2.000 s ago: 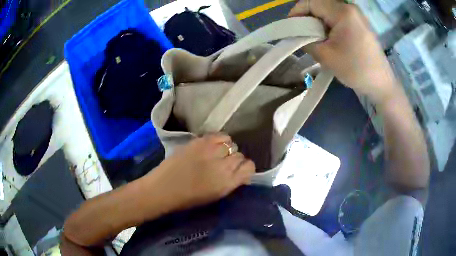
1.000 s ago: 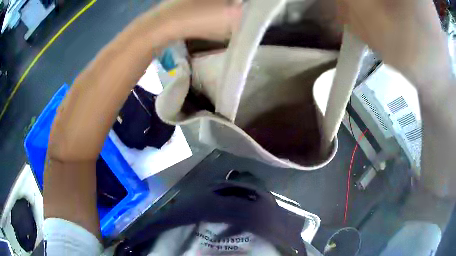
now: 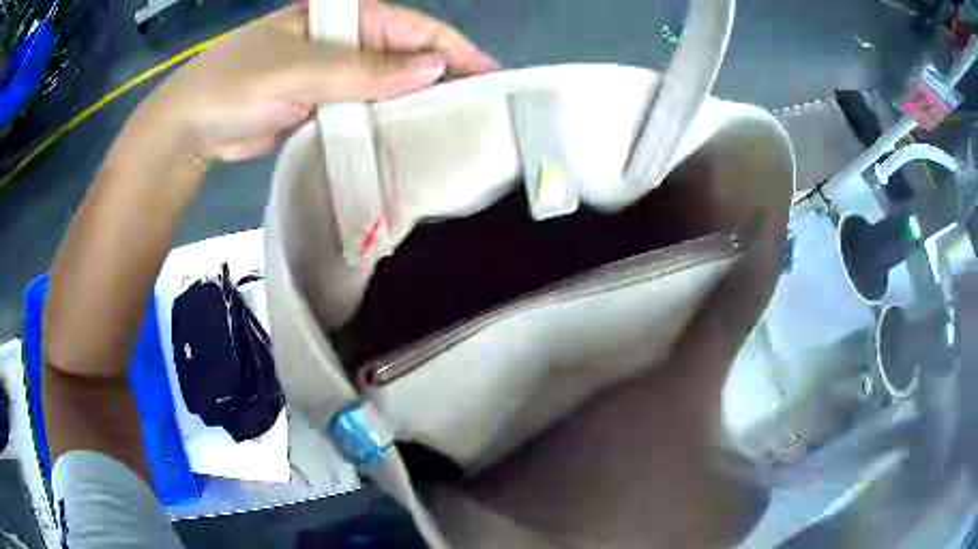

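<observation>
The cream-beige handbag (image 3: 536, 397) is held up close to me, its open top facing me. Inside are a dark lining and a zippered divider (image 3: 558, 295). A handle end (image 3: 352, 177) at the upper left bears a small red mark. A short tab (image 3: 545, 161) lies over the far rim. Blue film (image 3: 360, 432) wraps the hardware at the left side. My left hand (image 3: 365, 67) is at the far left rim beside the handle, fingers behind the rim, the grip partly hidden. My right hand is not in view.
A blue crate (image 3: 161, 402) stands at the left. A black bag (image 3: 223, 354) lies on a white surface (image 3: 193, 461) beside it. Pale machine parts with round rings (image 3: 867, 257) stand at the right. A yellow line (image 3: 139, 91) runs along the floor.
The bag has come closer and turned, showing the zipper divider. My left hand has moved to its far left rim. My right hand and arm have left the view.
</observation>
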